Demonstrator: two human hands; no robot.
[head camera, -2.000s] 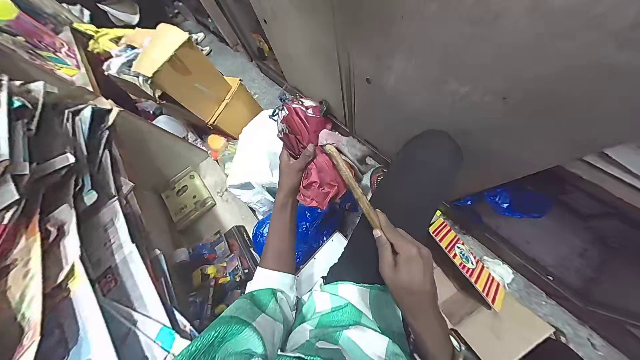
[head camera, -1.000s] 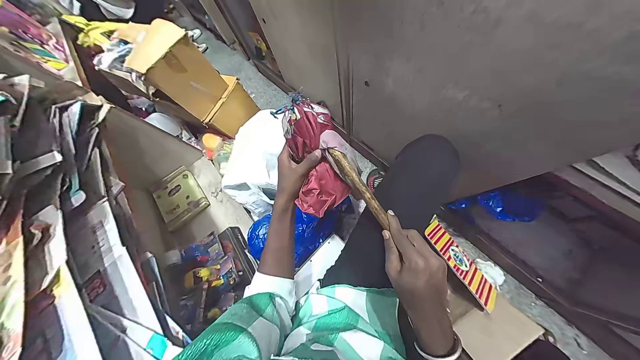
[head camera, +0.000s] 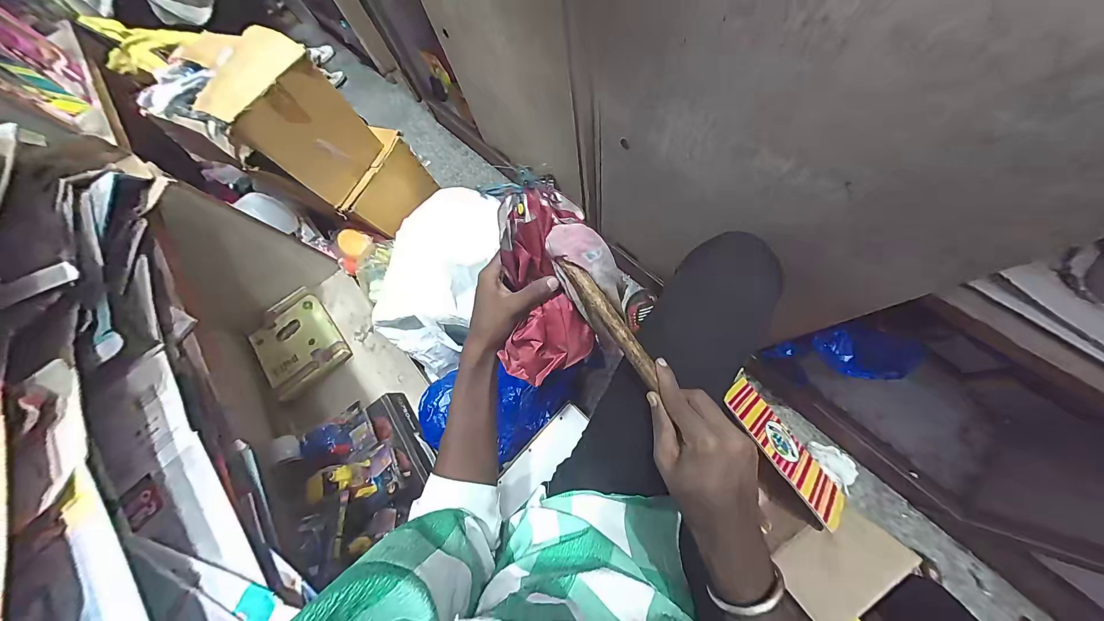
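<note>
A wooden stick (head camera: 614, 326) slants across the middle of the view. My right hand (head camera: 703, 440) grips its lower end, with the thumb and fingers closed round it. Its upper end touches a pink cloth (head camera: 585, 250) beside a crumpled red plastic bag (head camera: 548, 336). My left hand (head camera: 509, 302) holds the red bag, with the thumb across its front near the stick's tip. Multicoloured strands show at the bag's top. A white plastic bag (head camera: 440, 267) lies left of it, and a blue plastic bag (head camera: 509, 414) lies below, partly hidden by my left forearm.
A grey panel (head camera: 828, 155) stands at the right, close to my dark-clad knee. Cardboard boxes (head camera: 302, 129) are at the upper left. Stacked papers (head camera: 129, 414) fill the left side. A yellowish box (head camera: 299, 345) lies on a shelf, and a red-and-yellow striped box (head camera: 785, 448) is at the lower right.
My left thumb has moved off the stick's upper end and now lies on the red bag. More of the pink cloth shows beside the stick.
</note>
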